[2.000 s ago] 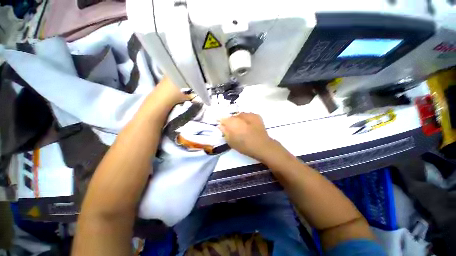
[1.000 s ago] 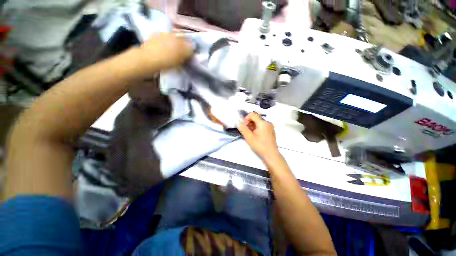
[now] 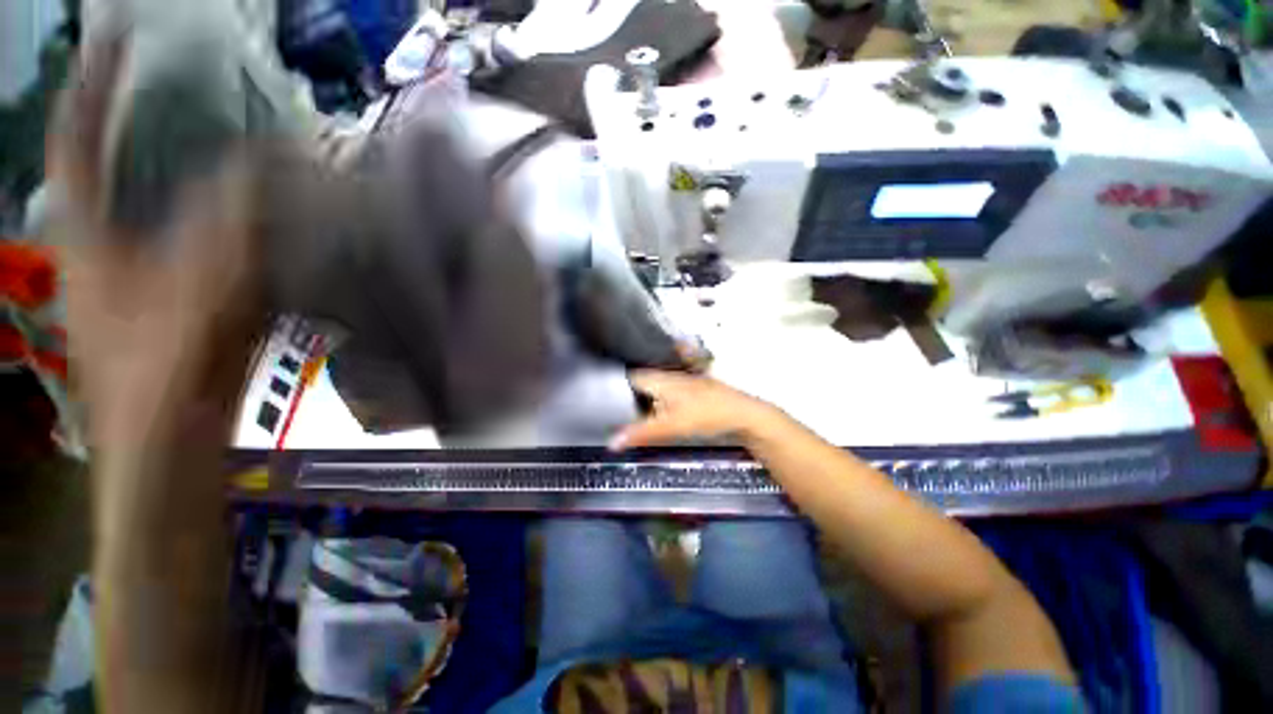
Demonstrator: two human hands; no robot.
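Observation:
The garment, pale cloth point(image 3: 552, 195) with a blurred grey-brown panel point(image 3: 461, 279), is lifted and spread left of the needle area. My left hand point(image 3: 161, 265) is raised at the far left, large and strongly blurred; the cloth hangs from it, its fingertips unclear. My right hand point(image 3: 691, 409) lies on the table in front of the presser foot point(image 3: 698, 265), its fingers on the garment's right edge. The cloth edge is clear of the presser foot. Small dark pieces point(image 3: 873, 307) lie right of the needle.
The white sewing machine point(image 3: 740, 119) with its control panel point(image 3: 921, 202) stands behind the work. Yellow-handled snips point(image 3: 1068, 395), a clear box point(image 3: 1047, 342) and a red container point(image 3: 1212, 402) are at the right. A ruler strip point(image 3: 559, 477) runs along the front edge.
My left hand has swung up and outward to the left, drawing the garment away from the needle area. My right hand has stayed at the garment's edge, now nearer the table's front. The view has shifted.

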